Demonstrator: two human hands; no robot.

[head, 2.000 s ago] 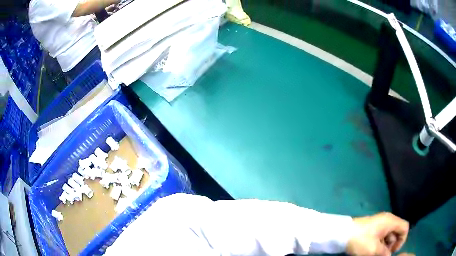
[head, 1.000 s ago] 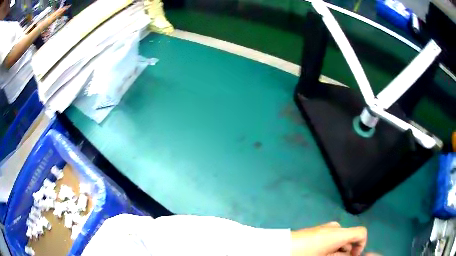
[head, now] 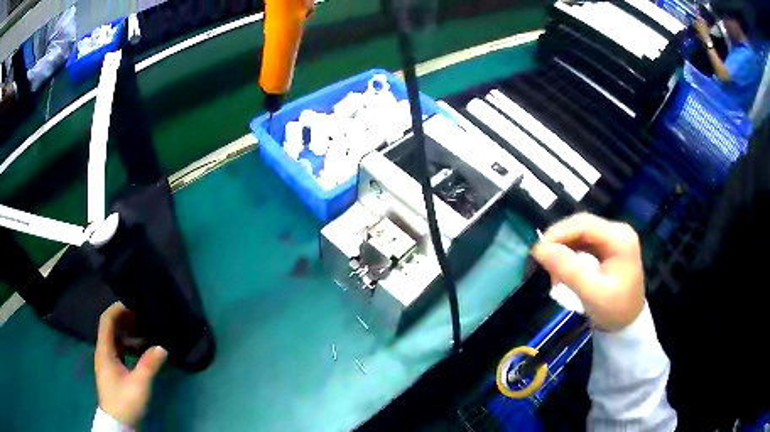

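Note:
The white base's hub (head: pixel 103 229) sits over the black jig (head: pixel 63 291) at left. Two long white arms run from it, up and to the left edge; a third is not clearly seen. My left hand (head: pixel 127 363) is at the jig's front corner, fingers and thumb apart, with nothing seen in it. My right hand (head: pixel 595 268) is raised past the bench's right edge, pinching a tiny screw (head: pixel 541 237) at the fingertips. A small white part (head: pixel 566 297) shows under its palm. The pale screw feeder (head: pixel 384 190) stands mid-bench.
An orange screwdriver (head: pixel 281 46) hangs at top; its black cord crosses the feeder. A blue bin (head: pixel 321 198) of white parts stands behind the feeder. Loose screws lie before it. White arms (head: pixel 540 139) lie to its right. Yellow tape roll (head: pixel 521 372) is below the bench edge. A person sits far right.
The view has swung right, bringing in the feeder, blue bin and screwdriver; the jig now shows at left. My right hand has come into view, raised. My left hand has moved to the jig, fingers opened.

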